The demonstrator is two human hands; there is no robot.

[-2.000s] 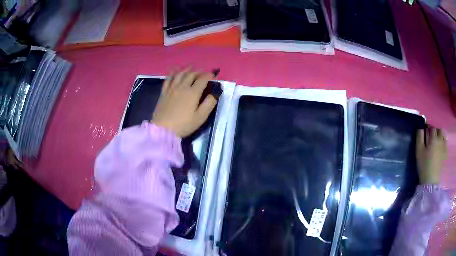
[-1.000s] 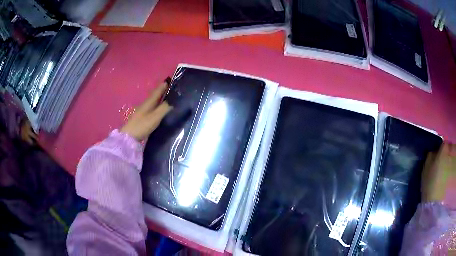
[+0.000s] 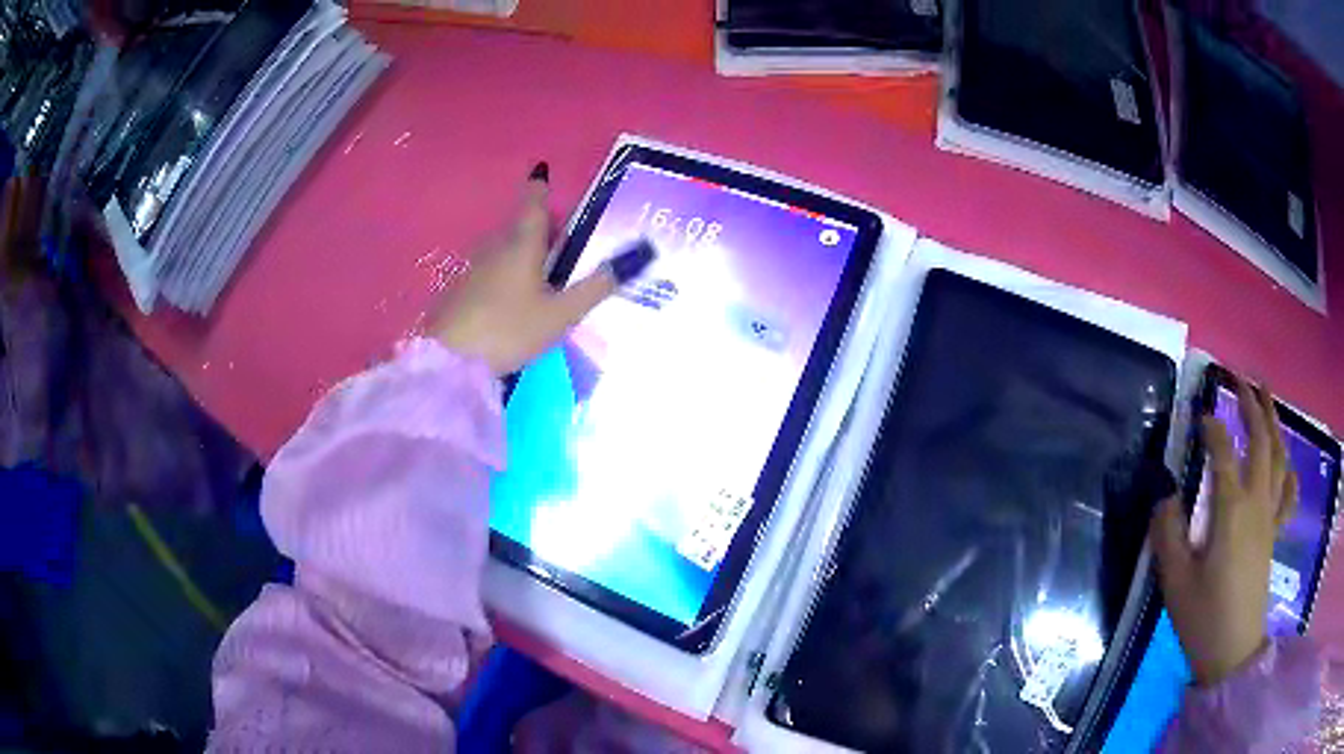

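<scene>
Three tablets lie side by side on white backing. The left tablet [image 3: 663, 398] is lit with a purple-blue lock screen reading about 16:08. The middle tablet [image 3: 988, 501] is dark under wrinkled clear film, with a barcode label low down. The right tablet [image 3: 1290, 501] is lit purple and blue. My left hand [image 3: 516, 287] is at the left tablet's upper left edge, fingers apart, with a dark-tipped thumb over the screen. My right hand [image 3: 1231, 538] is over the right tablet with fingers apart, its dark-tipped thumb near the middle tablet's edge. Neither hand grips anything.
A leaning stack of tablets [image 3: 243, 155] stands at the upper left. Dark tablets [image 3: 1054, 96] with labels lie in a row at the back right. The bench cover [image 3: 428, 162] is pink-red, with an orange strip behind. Another person's dark clothing [image 3: 89, 368] shows at the left.
The left and right tablets' screens have lit up from black. My left thumb has moved over the left screen, and my right hand has moved from the right tablet's edge onto it. The view has shifted.
</scene>
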